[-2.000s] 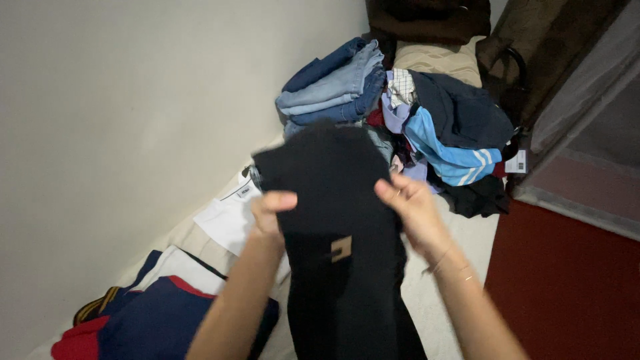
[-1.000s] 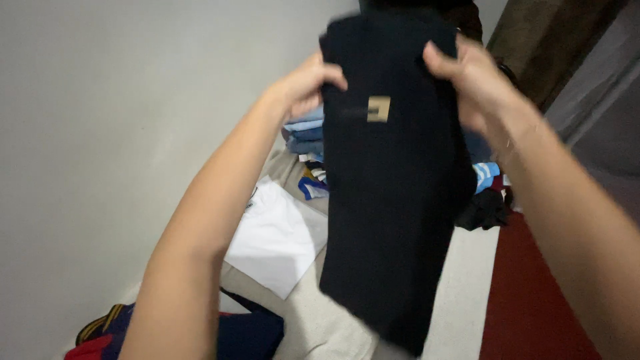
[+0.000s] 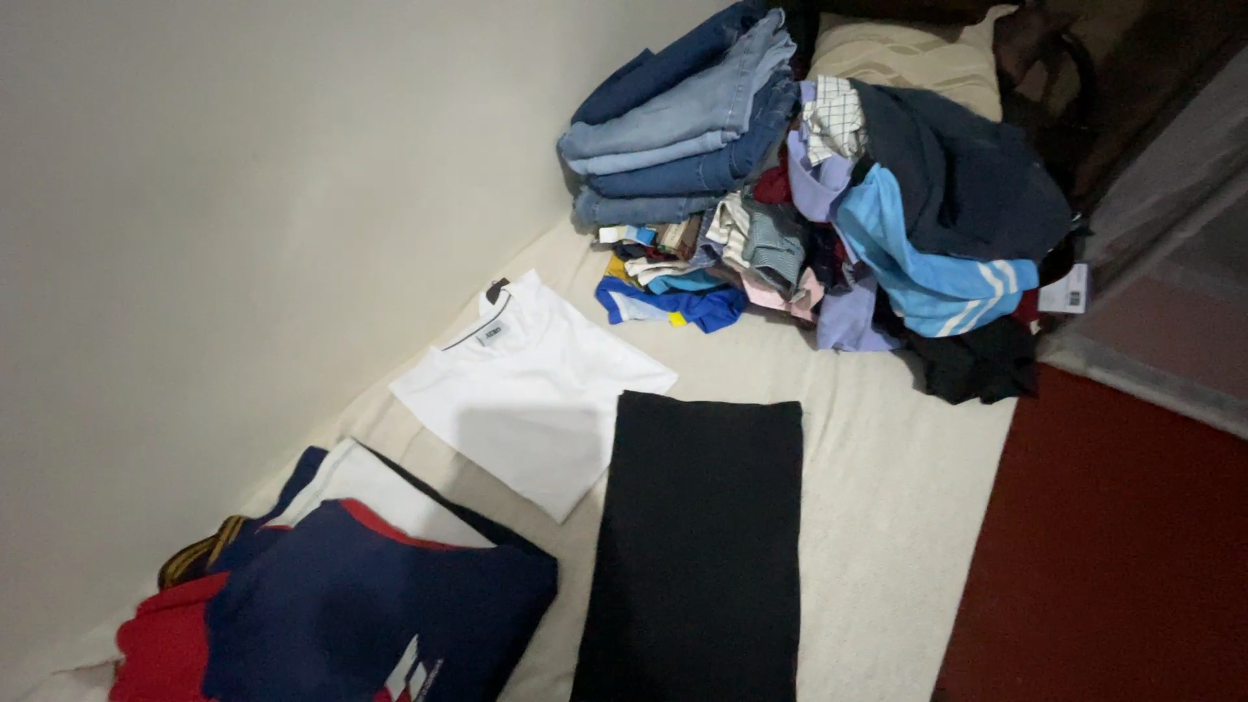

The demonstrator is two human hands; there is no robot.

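Note:
Neither of my hands shows in the head view now. A black folded garment [image 3: 697,546] lies flat on the cream bedsheet [image 3: 892,507], its lower end cut off by the frame. A folded white T-shirt [image 3: 536,380] lies to its left, and the two meet or overlap slightly at the edge. At the lower left is a pile of folded clothes topped by a navy shirt [image 3: 361,604] with red parts.
Folded jeans [image 3: 673,127] are stacked against the wall [image 3: 244,195], above smaller folded clothes [image 3: 721,253]. Right of them is a loose heap with a light blue striped garment [image 3: 907,253], before a patterned cushion [image 3: 902,58]. A red floor [image 3: 1111,546] borders the bed.
Both hands held the black garment up in the earlier frames. It now lies on the bed, let go, and the hands have left the view.

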